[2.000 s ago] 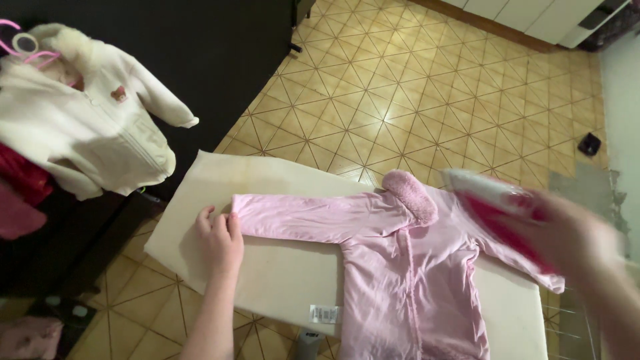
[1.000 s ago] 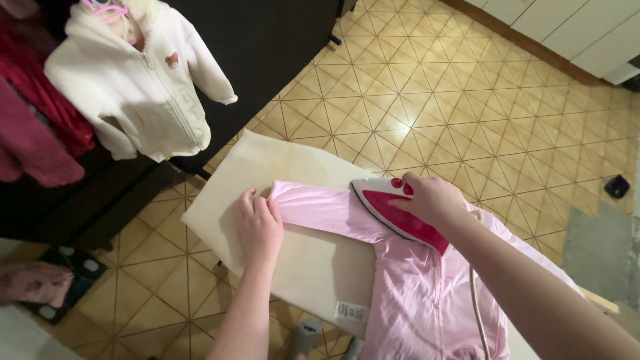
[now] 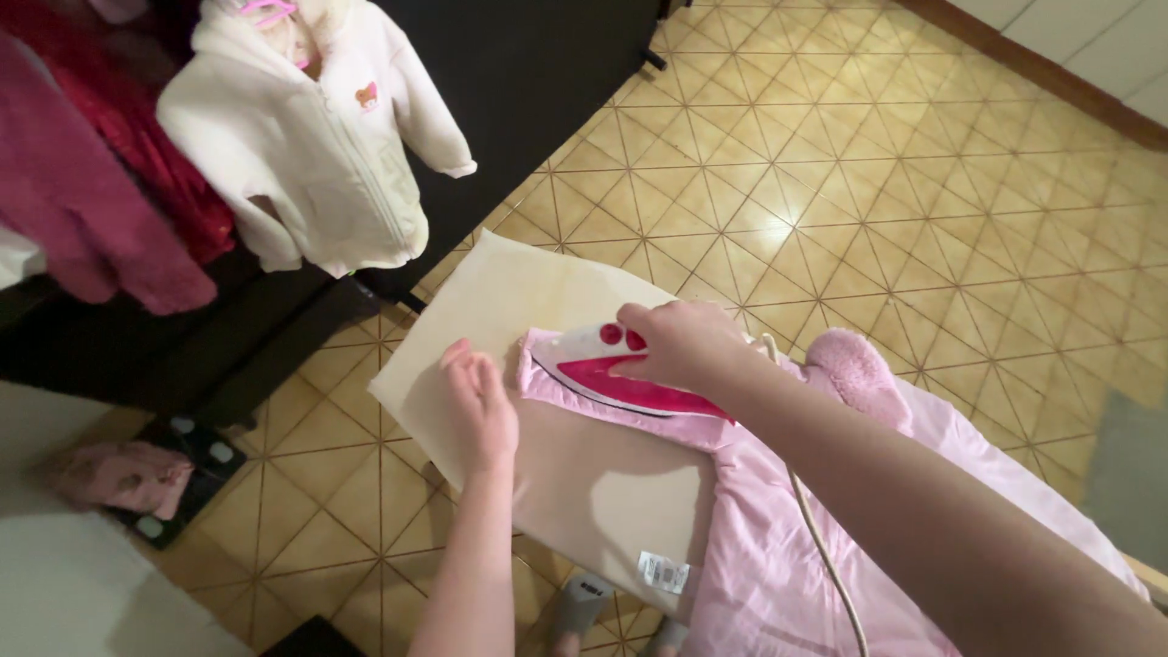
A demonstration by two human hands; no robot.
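A red and white clothes iron (image 3: 630,374) lies along the sleeve of a pink jacket (image 3: 776,538), its tip close to the cuff. My right hand (image 3: 684,351) is closed around the iron's handle. To the left of the cuff, my left hand (image 3: 481,397) is off the cloth, fingers loosely curled with nothing held. Under the jacket is a cream-covered ironing board (image 3: 584,484). The jacket's fluffy collar (image 3: 858,374) shows beyond my right forearm, which hides part of the jacket. A white label (image 3: 664,572) bearing writing lies beside the jacket.
A white hooded jacket (image 3: 319,137) and red and pink garments (image 3: 100,173) hang at the upper left against a black surface. The iron's cord (image 3: 826,557) runs over the pink jacket. A folded pink cloth (image 3: 137,479) lies at the lower left. Feet show below the board on the tiled floor.
The iron in my right hand has come down onto the sleeve and moved along it to the cuff. My left hand, earlier on the cuff, has let go and sits to its left.
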